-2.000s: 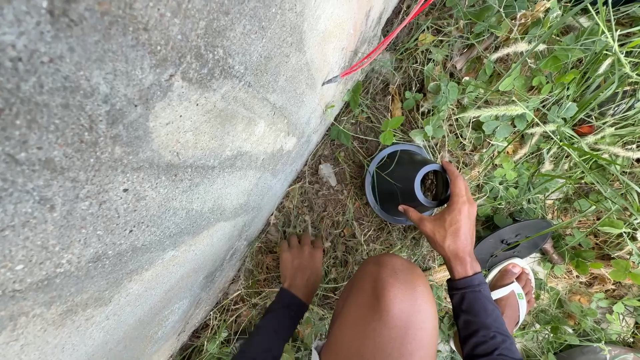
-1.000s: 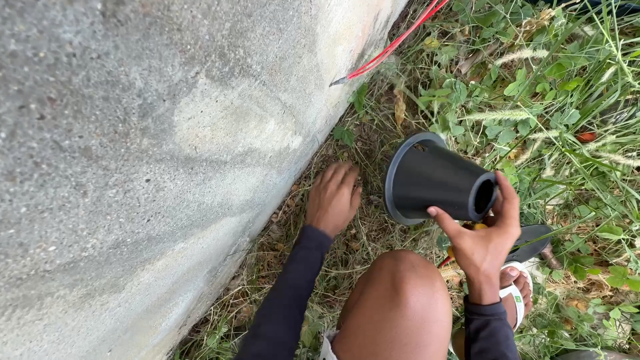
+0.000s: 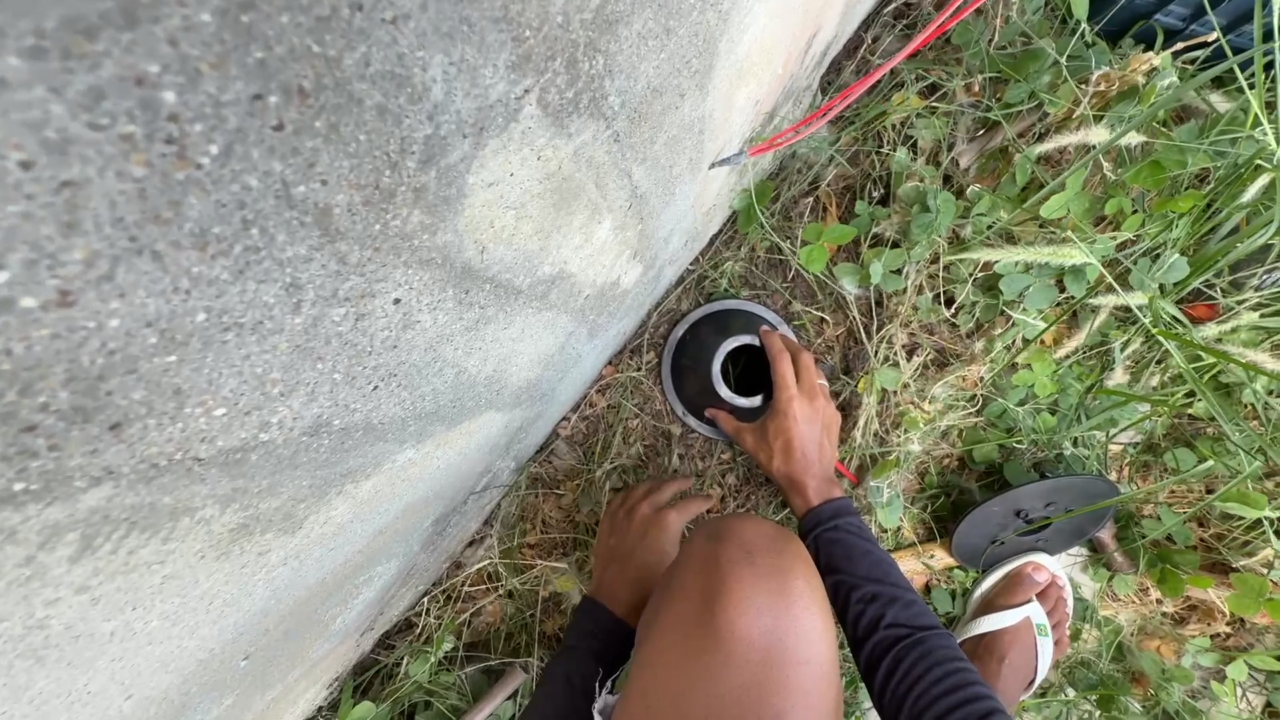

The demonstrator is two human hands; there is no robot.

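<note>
A black plastic cone-shaped housing (image 3: 692, 362), open at its small top, stands upright on the dry grass close to the concrete wall. My right hand (image 3: 790, 415) grips its top ring, thumb on the near side and fingers on the far side. My left hand (image 3: 645, 535) rests low by the ground beside my knee, its fingers spread and no object visible in it. Red cables (image 3: 865, 85) with a dark tip hang against the wall above the housing. A black round disc (image 3: 1035, 520) with small holes lies near my foot.
The rough concrete wall (image 3: 300, 300) fills the left side. Weeds and tall grass (image 3: 1100, 250) cover the right. A wooden handle (image 3: 922, 560) runs by the disc and my sandalled foot (image 3: 1015, 620). A dark ribbed object (image 3: 1185, 25) sits at the top right corner.
The housing, tilted in my right hand a second ago, now stands upright nearer the wall. My left hand has drawn back toward my knee.
</note>
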